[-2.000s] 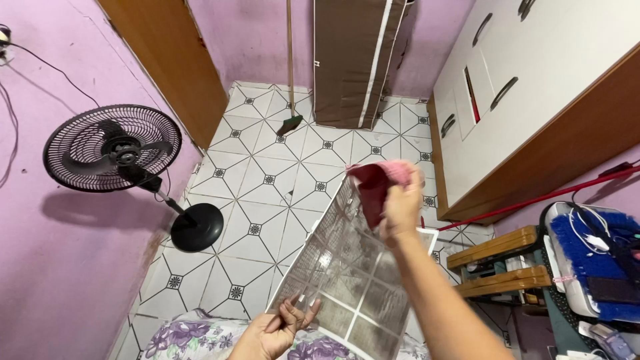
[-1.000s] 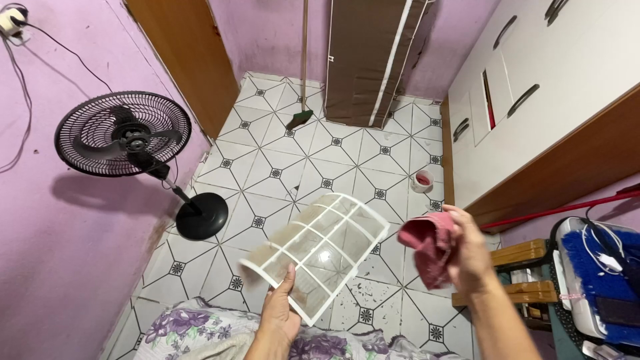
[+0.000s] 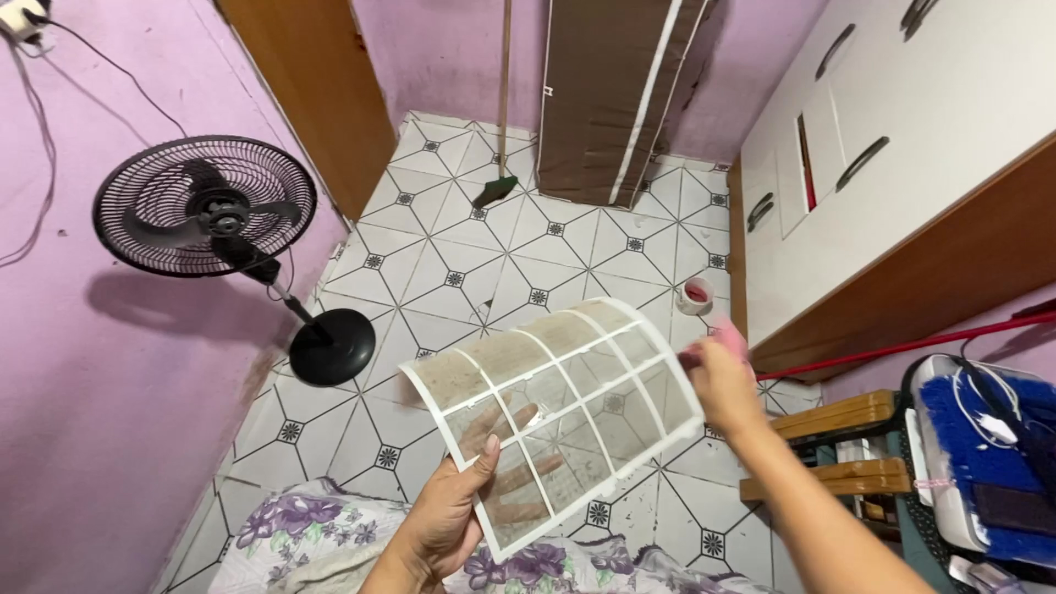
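Note:
A curved mesh air filter with a white plastic frame (image 3: pixel 582 404) is held over the floor, its top rows coated with grey-brown dust. My left hand (image 3: pixel 462 495) grips its lower left edge, thumb on the frame and fingers behind the see-through mesh. At the filter's right edge, my right hand (image 3: pixel 722 384) is closed on a pink cloth (image 3: pixel 730 338), partly blurred and partly hidden by the hand. On the tiles beyond that hand stands a small white tub (image 3: pixel 695 295) with something reddish inside.
A black pedestal fan (image 3: pixel 223 210) stands at left. A broom (image 3: pixel 497 191) and a brown fabric-covered upright piece (image 3: pixel 615 99) are at the far wall. White drawers (image 3: pixel 891 148) line the right, near a wooden-slatted seat (image 3: pixel 825 487). Flowered fabric (image 3: pixel 305 528) lies below.
The right hand with the cloth has come from beside the filter to its right edge. The filter, still in my left hand, has turned since the oldest frame.

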